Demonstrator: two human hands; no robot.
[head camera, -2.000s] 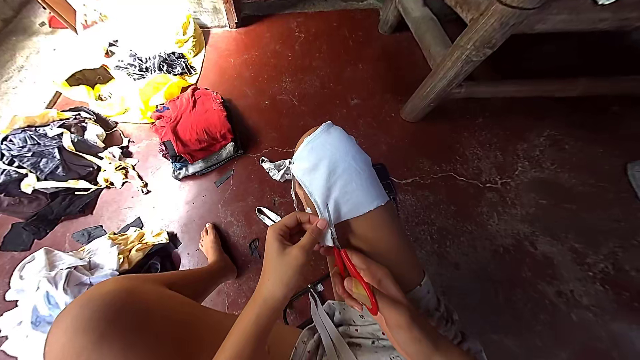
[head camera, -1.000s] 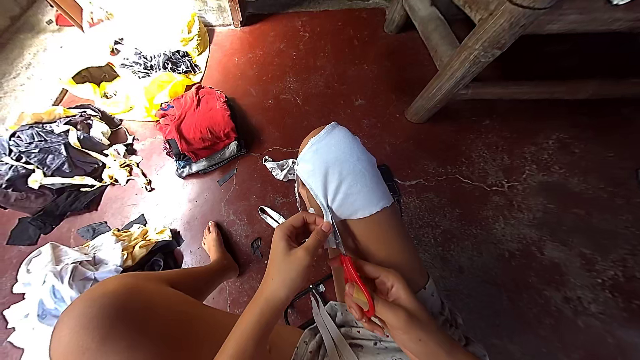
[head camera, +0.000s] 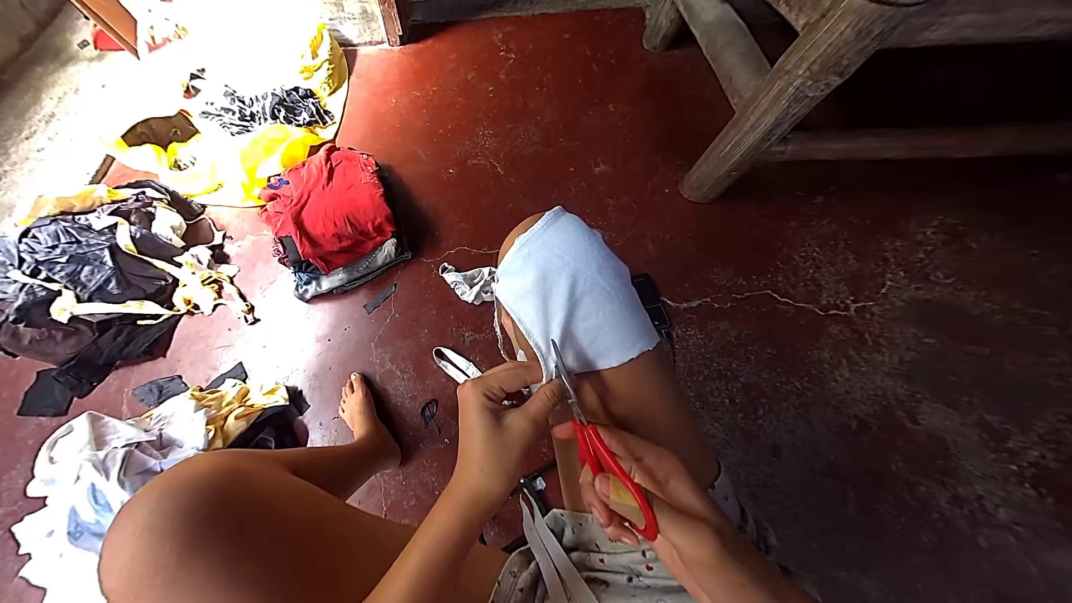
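Note:
A light blue piece of cloth (head camera: 578, 293) is draped over the knee on the right. My left hand (head camera: 507, 419) pinches the cloth's lower left edge between thumb and fingers. In my right hand (head camera: 641, 490) are red-handled scissors (head camera: 599, 452), their blades pointing up at the cloth beside my left fingertips. One blade lies over the cloth near its lower edge; how far the blades are apart is hard to tell. Pale strips (head camera: 553, 548) lie across the patterned garment (head camera: 624, 557) on the lap.
A folded stack topped by red cloth (head camera: 335, 205) sits on the red floor. Piles of dark cloth (head camera: 75, 260) and white cloth (head camera: 117, 456) lie at left, with yellow material (head camera: 276, 151) behind. A wooden leg of furniture (head camera: 779, 109) stands at upper right. Small scraps (head camera: 469, 285) lie near the knee.

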